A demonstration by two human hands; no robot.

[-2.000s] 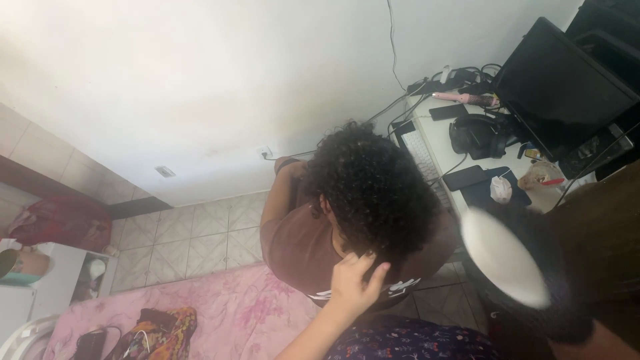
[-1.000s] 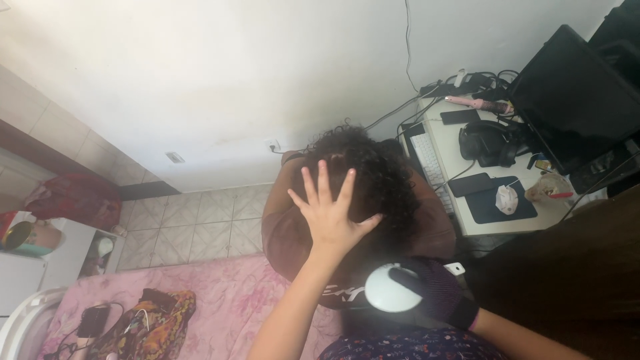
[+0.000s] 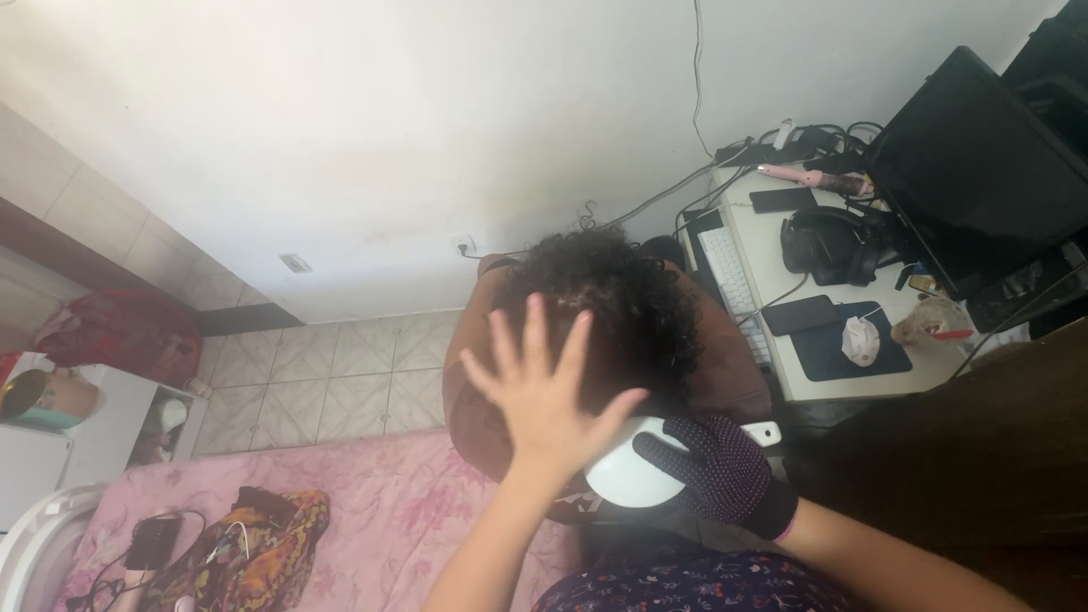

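Note:
My left hand [image 3: 548, 408] is bare, its fingers spread wide over the back of the head of a seated person with dark curly hair [image 3: 629, 314] and a brown shirt. Whether the palm touches the hair I cannot tell. My right hand [image 3: 722, 467], in a dark dotted glove, holds a white plastic bowl-like piece with a handle [image 3: 633, 472], close beside my left wrist. The piece's rounded side faces me, and its handle end with a hole sticks out to the right of the glove. Its inside is hidden.
On the right, a white desk [image 3: 803, 374] carries headphones [image 3: 833, 246], a keyboard [image 3: 731, 272], a pink round hairbrush [image 3: 807, 177], a mouse [image 3: 860, 340] and a monitor [image 3: 977, 170]. A pink-covered bed [image 3: 391, 501] lies at lower left, with patterned cloth [image 3: 263, 544] and a corded device [image 3: 153, 542].
My left hand was at the hair with bent fingers and is now spread over the head. My right hand has brought the white piece leftward from near the desk, beside my left wrist.

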